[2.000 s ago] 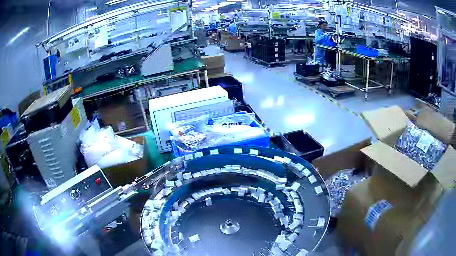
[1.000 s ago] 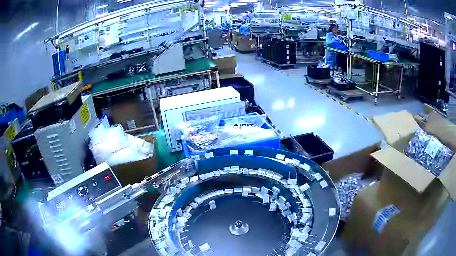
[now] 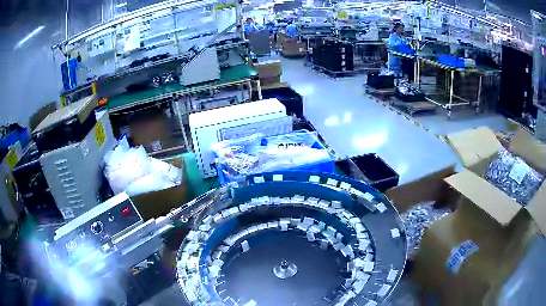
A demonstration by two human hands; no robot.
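Observation:
Neither of my hands is in view. The large round metal bowl feeder (image 3: 321, 272) lies nearest in front of me, its lower rim cut off by the picture's edge. Small white leaded parts (image 3: 245, 245) line its spiral ledges, and a few lie on the dark floor around the central knob (image 3: 285, 268). A linear feed track (image 3: 140, 233) runs from the bowl's left side. The sloped control panel (image 3: 99, 224) with a black knob and a red switch stands behind the track. A bright glare hides the track's lower left end.
A blue bin (image 3: 323, 168) with clear bags and a white case (image 3: 200, 128) stand behind the bowl. An open carton (image 3: 443, 251) with bagged parts is at right. A louvred machine (image 3: 75, 173) and white plastic bags (image 3: 140, 170) are at left. A person (image 3: 398, 51) stands far back.
The view has swung left since the first frame, so things sit further right. The white parts along the bowl's ledges have shifted. More blue-clad figures show far back at upper middle.

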